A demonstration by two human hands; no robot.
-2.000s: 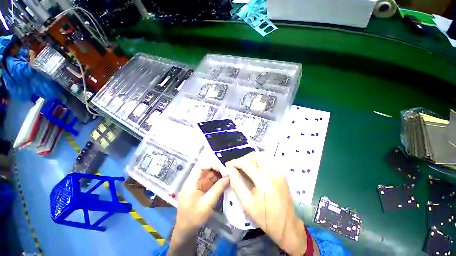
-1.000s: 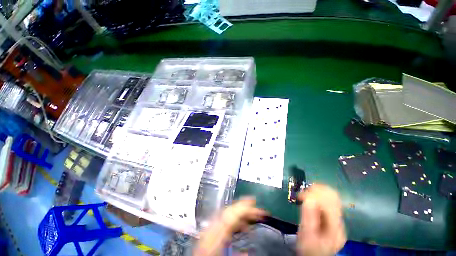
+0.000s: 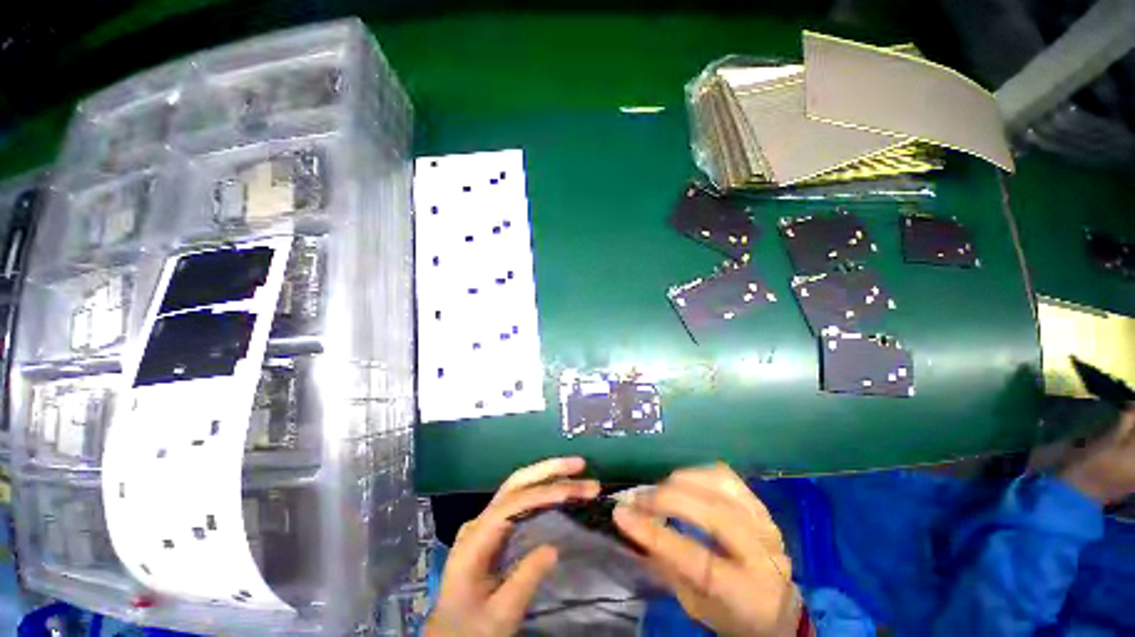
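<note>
My left hand [image 3: 498,548] and right hand [image 3: 716,548] are low in the centre, at the bench edge. A dark thin piece [image 3: 595,510], blurred, lies between their fingertips. My right fingers pinch its right end. My left fingers curve at its left end, and their grip is unclear. Just beyond them a circuit board [image 3: 610,404] lies flat on the green mat. A white sticker sheet [image 3: 162,454] with two large black pieces and small black squares lies curved on the blister tray [image 3: 373,237] at left.
A second liner sheet [image 3: 479,286] lies beside the tray. Several black covered boards [image 3: 868,363] lie right of the hands. Behind them is a tan, yellow-edged stack [image 3: 759,118] in clear plastic. At far right are a yellow sheet [image 3: 1089,342] and another person's hand [image 3: 1102,460].
The sticker sheet, earlier in both hands, now lies on the tray and shows fewer large pieces. The view has turned right. My hands have come together around the dark piece.
</note>
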